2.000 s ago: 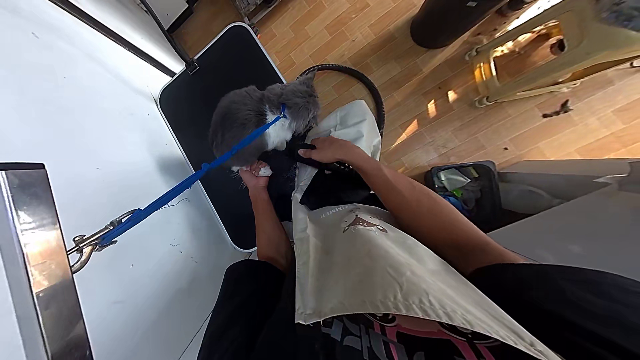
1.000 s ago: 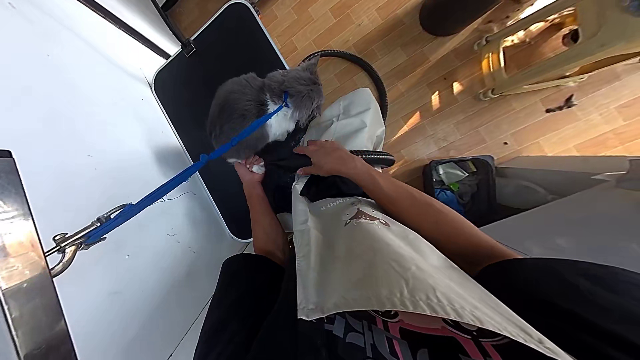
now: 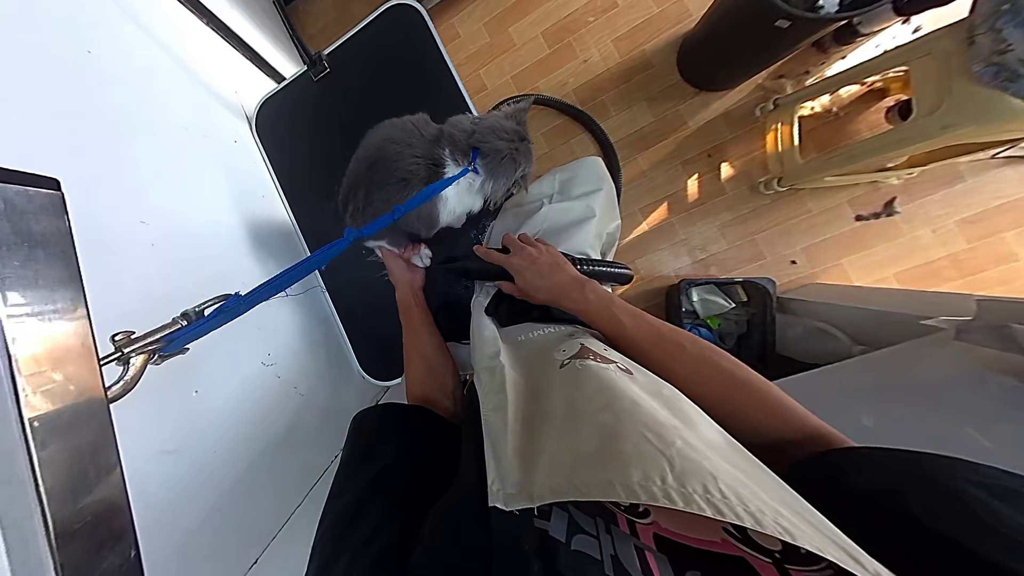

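Observation:
A grey and white cat [image 3: 400,164] sits on the black grooming table [image 3: 308,152], its head toward the right. Around its neck is a blue leash [image 3: 320,258], which runs to a metal snap hook [image 3: 144,352] at the left. My left hand [image 3: 405,268] is closed on one white paw of the cat. My right hand [image 3: 534,272] lies on the black nozzle of a dryer hose [image 3: 604,270], with the fingers bent over it. The nozzle points at the cat's underside. Its tip is hard to tell from the dark tabletop.
A cream apron [image 3: 576,416] covers my lap, and part of it lies beside the cat. The hose loops behind. On the wooden floor are a yellow plastic stool [image 3: 856,120], a dark bin [image 3: 736,48] and a small bin with litter [image 3: 720,308]. A white wall [image 3: 184,160] borders the left side.
My right hand, bunched over dark cloth two seconds ago, is now spread flatter over the nozzle, and more of the hose shows beside it. The left hand stays at the cat's paw.

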